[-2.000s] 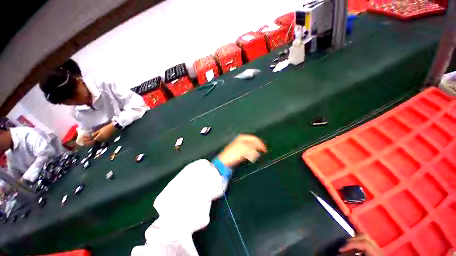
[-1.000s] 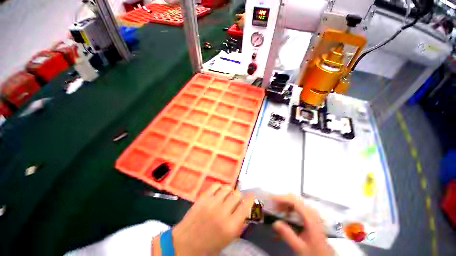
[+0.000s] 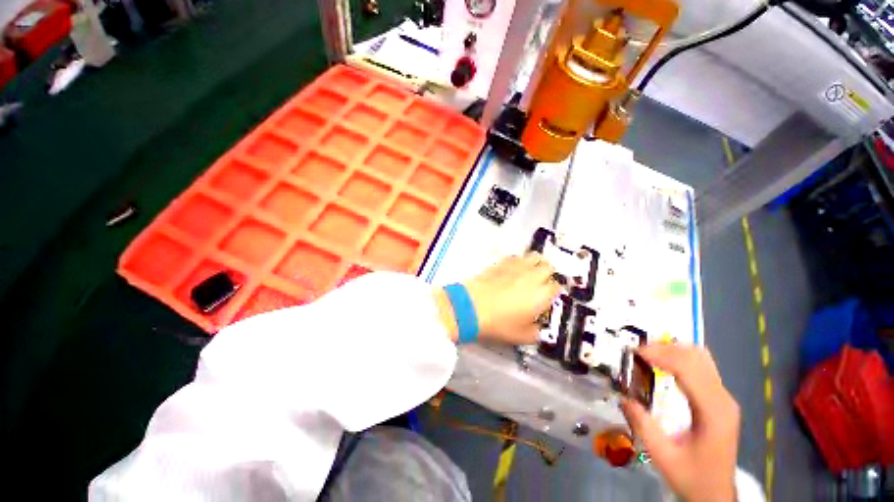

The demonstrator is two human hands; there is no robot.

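Observation:
My left hand (image 3: 510, 297), with a blue wrist strap (image 3: 461, 312), is at the left side of the black and silver press fixture (image 3: 578, 328); its fingertips touch the fixture and what they grip is hidden. My right hand (image 3: 691, 407) holds a small dark square module (image 3: 640, 380) between thumb and fingers at the fixture's right end. One black module (image 3: 214, 291) lies in a pocket of the orange-red tray (image 3: 323, 181).
The orange press cylinder (image 3: 576, 88) stands behind the fixture. A small black part cluster (image 3: 499, 204) lies on the white press table (image 3: 627, 181). A red-orange knob (image 3: 615, 448) is at the front edge. Another small part (image 3: 122, 214) lies on the green belt (image 3: 59, 284).
My view has turned right and down. Both hands have moved from the tray's front edge to the press table. The fixture now stands nearer the table's front, out from under the cylinder.

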